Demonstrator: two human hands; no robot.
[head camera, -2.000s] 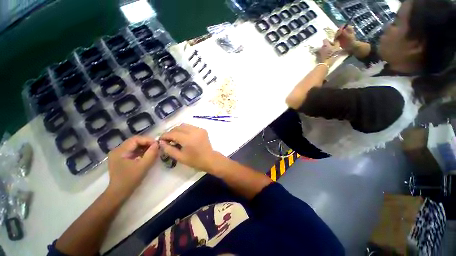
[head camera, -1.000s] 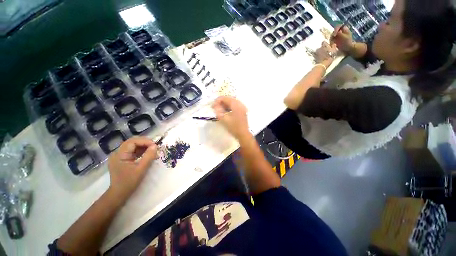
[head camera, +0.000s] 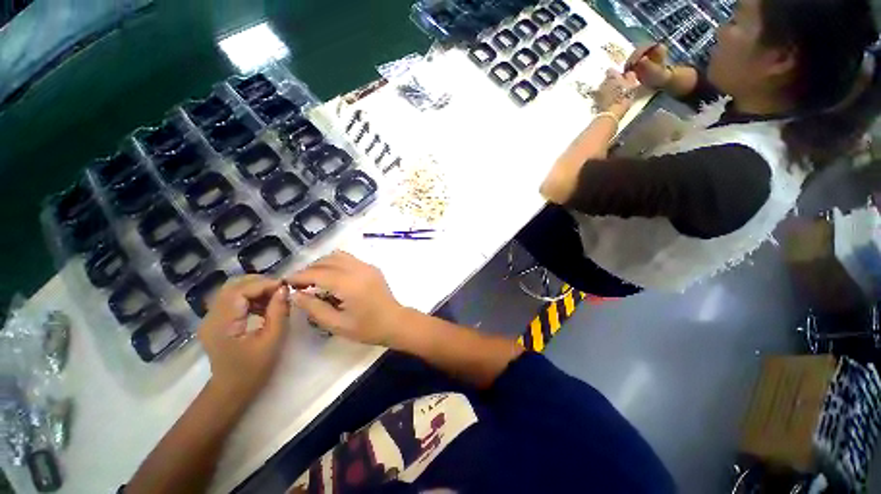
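My left hand and my right hand meet at their fingertips in front of the tray. A tiny whitish part shows between the fingertips; its type is too small to tell. My right hand mostly hides the pile of small black components on the white board. A heap of small pale parts lies beyond my right hand. Dark tweezers lie on the board between that heap and my right hand. A short column of black strip parts lies above the heap.
A clear blister tray with black housings spans the left and centre. Clear parts bags and a loose housing lie at left. Another bag lies beyond the strips. A seated person works at right beside another tray of black rings.
My right hand has moved back left from the tweezers and pale heap to meet my left fingertips, again covering the black pile. The tweezers lie uncovered. The camera view has shifted slightly.
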